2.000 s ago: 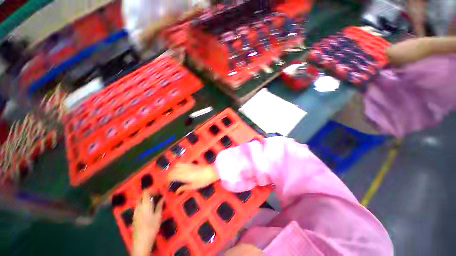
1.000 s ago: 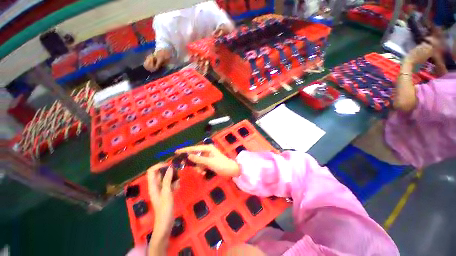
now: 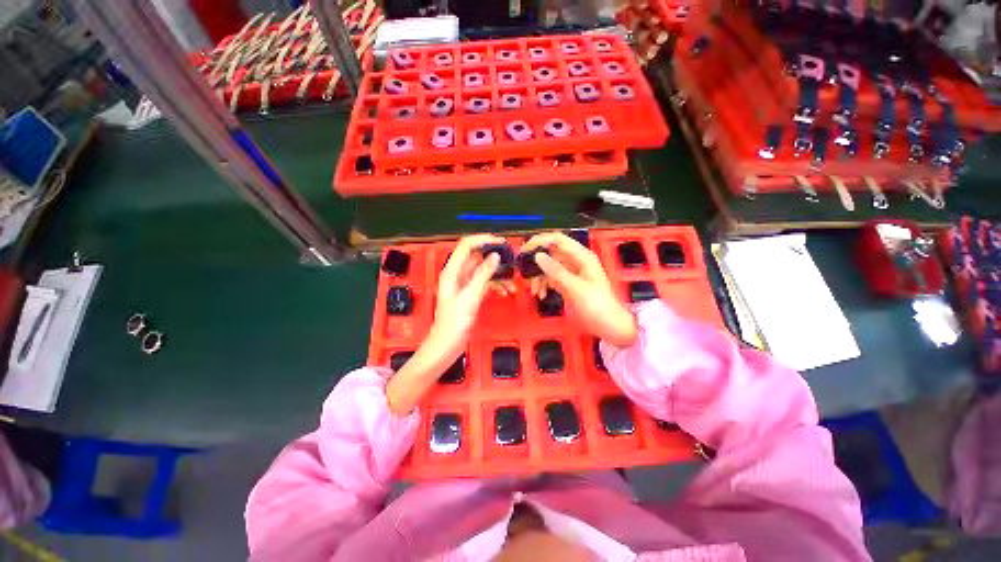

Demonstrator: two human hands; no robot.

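The working tray (image 3: 527, 392), a flat orange-red grid, lies directly before me with black watch bodies (image 3: 506, 362) in many pockets. My left hand (image 3: 467, 288) holds a dark watch body (image 3: 499, 259) between thumb and fingers above the tray's upper middle. My right hand (image 3: 582, 288) holds another dark watch body (image 3: 533, 261) just beside it. My fingers partly cover both bodies. The two hands are close together but apart. My forearms and sleeves hide some pockets at both sides.
Stacked trays (image 3: 499, 116) with pinkish units stand beyond, with a blue pen (image 3: 499, 217) and white marker (image 3: 626, 200) nearer. Paper sheets (image 3: 788, 302) lie right; strapped watches (image 3: 807, 101) stand upper right. A metal upright (image 3: 220, 143), two rings (image 3: 152, 341) and a clipboard (image 3: 49, 340) are left.
The view has turned and levelled, so the tray now lies square before me and the bench's left side shows. Both hands are now raised side by side, each with a watch body.
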